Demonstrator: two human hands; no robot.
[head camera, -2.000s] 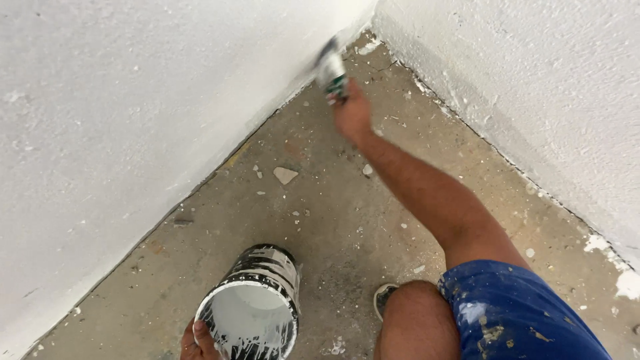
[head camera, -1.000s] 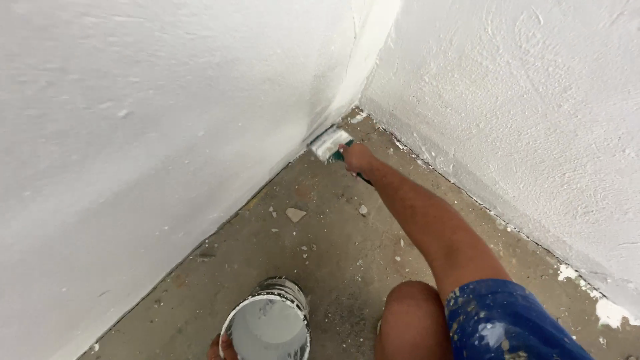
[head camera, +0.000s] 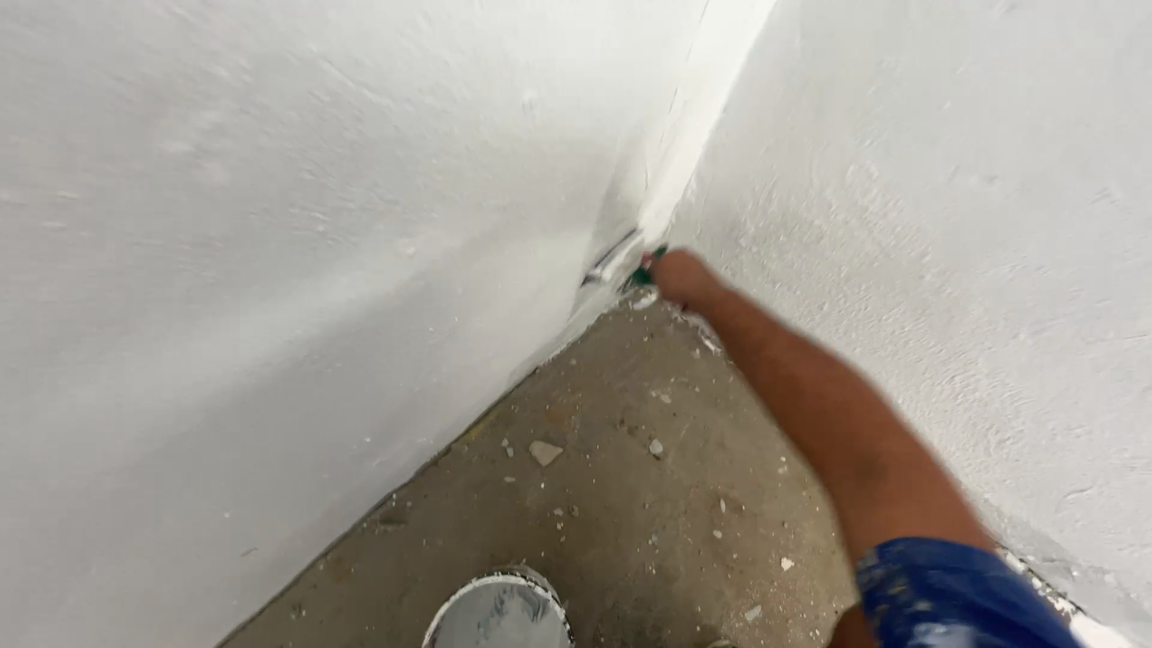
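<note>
Near the corner, my right hand (head camera: 686, 277) is closed round the green handle of a wide paintbrush (head camera: 616, 258). The bristles lie against the left wall (head camera: 360, 270), low down by the corner, and look slightly blurred. A bright white painted strip (head camera: 688, 126) runs up the corner from there. At the bottom edge stands a paint bucket (head camera: 439, 621) with a white-smeared rim and pale paint inside. My left hand is out of the frame.
The right wall (head camera: 972, 270) is rough and white. Its foot and that of the left wall meet the concrete floor (head camera: 630, 522), which bears paint specks and loose chips, among them a larger flake (head camera: 544, 452).
My right hand has brought the brush from the left wall's foot up to the corner. My left hand, at the bucket rim before, has gone out of view. The view has shifted upward.
</note>
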